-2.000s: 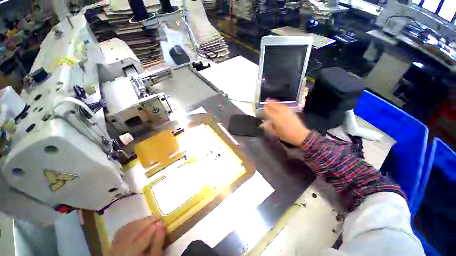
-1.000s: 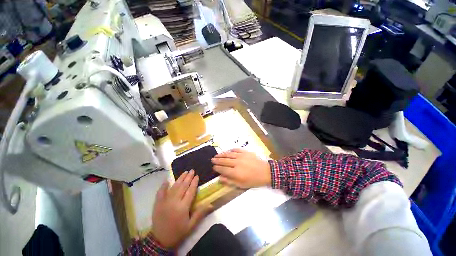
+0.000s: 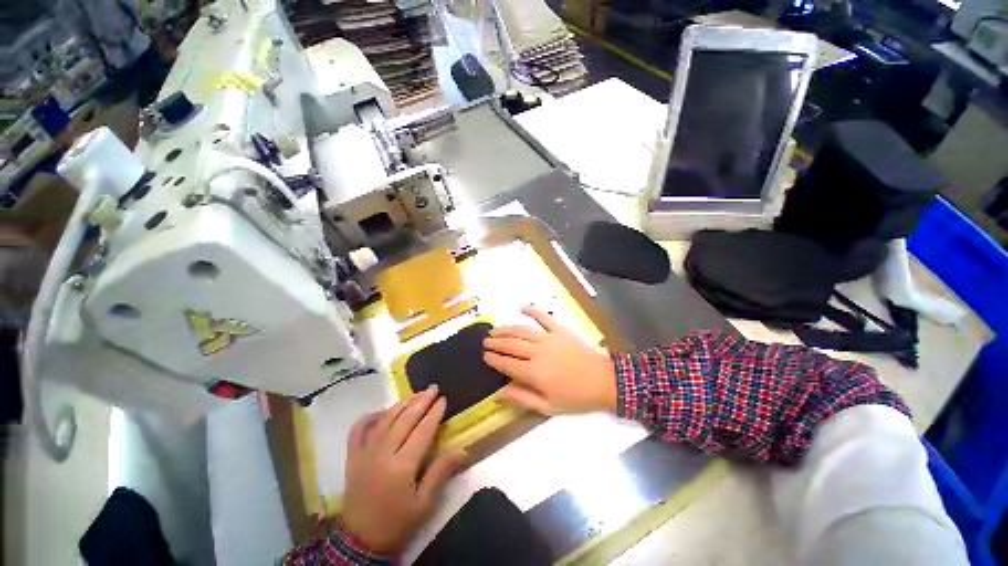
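A black fabric panel (image 3: 455, 367) lies in the yellow-rimmed opening of the white sewing template (image 3: 514, 271). My left hand (image 3: 392, 470) rests with its fingertips on the panel's near left edge. My right hand (image 3: 553, 365) lies flat, its fingertips on the panel's right edge. Neither hand is closed around the panel; both press on it from above. The amber template flap (image 3: 420, 285) is raised behind the opening. The machine head (image 3: 221, 287) is to the left of the template.
Loose black panels lie at the front (image 3: 486, 533), behind right (image 3: 625, 252) and lower left (image 3: 127, 531). A control screen (image 3: 730, 127) stands at the right, near black pouches (image 3: 757, 274), a dark stack (image 3: 862, 188) and a blue bin (image 3: 962, 260).
My right hand has come from near the screen to the template. A black panel now fills the opening that was white before. My left hand has moved onto the panel's edge.
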